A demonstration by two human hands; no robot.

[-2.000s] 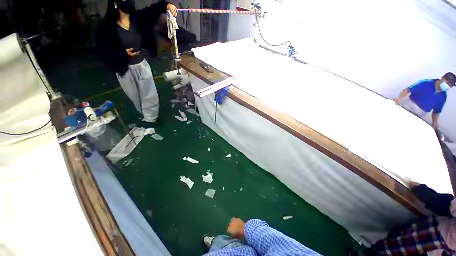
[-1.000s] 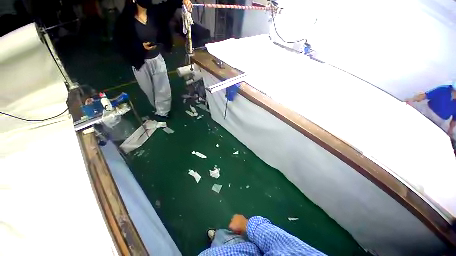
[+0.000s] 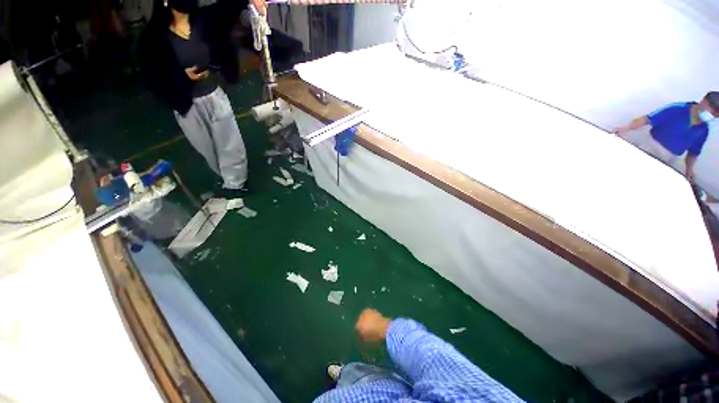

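Observation:
My right hand (image 3: 372, 324) is low in the middle, at the end of a blue checked sleeve, over the green floor. It is small and blurred, with fingers that look curled; whether it holds anything cannot be told. My left hand is out of the picture. White cloth (image 3: 55, 315) covers the table on the left, above its worn brown table edge (image 3: 142, 315). The blue end cutter (image 3: 126, 186) with a white cylinder sits at that table's far part, on the silver end-cutter track (image 3: 114, 214). Neither hand touches them.
A second cloth-covered table (image 3: 504, 165) runs along the right, with a wooden edge (image 3: 473, 189) and a silver rail (image 3: 337, 127) across its corner. A person in black and grey (image 3: 209, 118) stands ahead. Another in blue (image 3: 674, 134) is at far right. Scraps (image 3: 329, 273) lie on the floor.
The view shifted right and then back left. My right hand has risen slightly in the picture. The person at the lower right has mostly left the frame.

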